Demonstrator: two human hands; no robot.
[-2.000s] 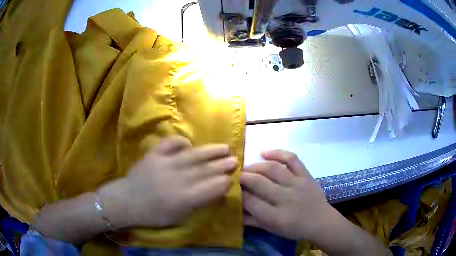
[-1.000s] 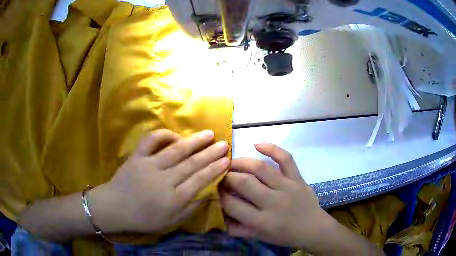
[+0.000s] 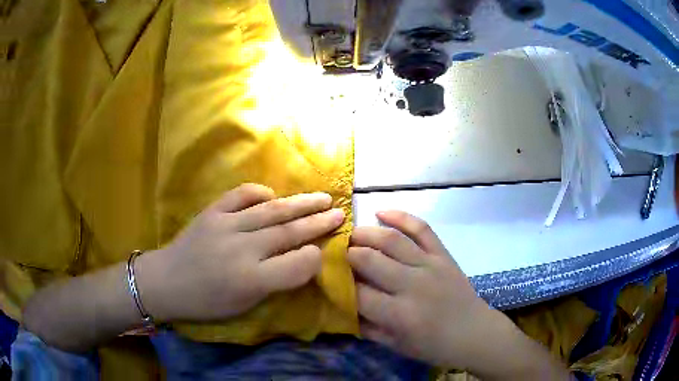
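Observation:
A large mustard-yellow cloth (image 3: 216, 126) lies left of and under the white sewing machine head (image 3: 491, 30), its straight right edge running down from the lamp glow. My left hand (image 3: 246, 253) lies flat on the cloth, fingers spread, fingertips by a puckered spot near that edge. My right hand (image 3: 417, 290) is at the edge just below, fingers curled against the cloth; its fingertips are partly hidden, with the cloth edge between them. The needle area is washed out by glare. A dark round knob (image 3: 424, 99) hangs right of the foot.
White strips (image 3: 577, 141) hang on the machine's right side. A slim dark metal tool (image 3: 652, 187) lies at far right. The table's curved front edge (image 3: 551, 283) has ruler markings. A blue basket (image 3: 612, 316) with yellow pieces (image 3: 555, 324) stands below it at right.
The yellow cloth has moved up the picture, toward the machine, and its lower edge sits higher. My left hand's fingers have spread near the puckered edge. My right hand stays at the cloth edge.

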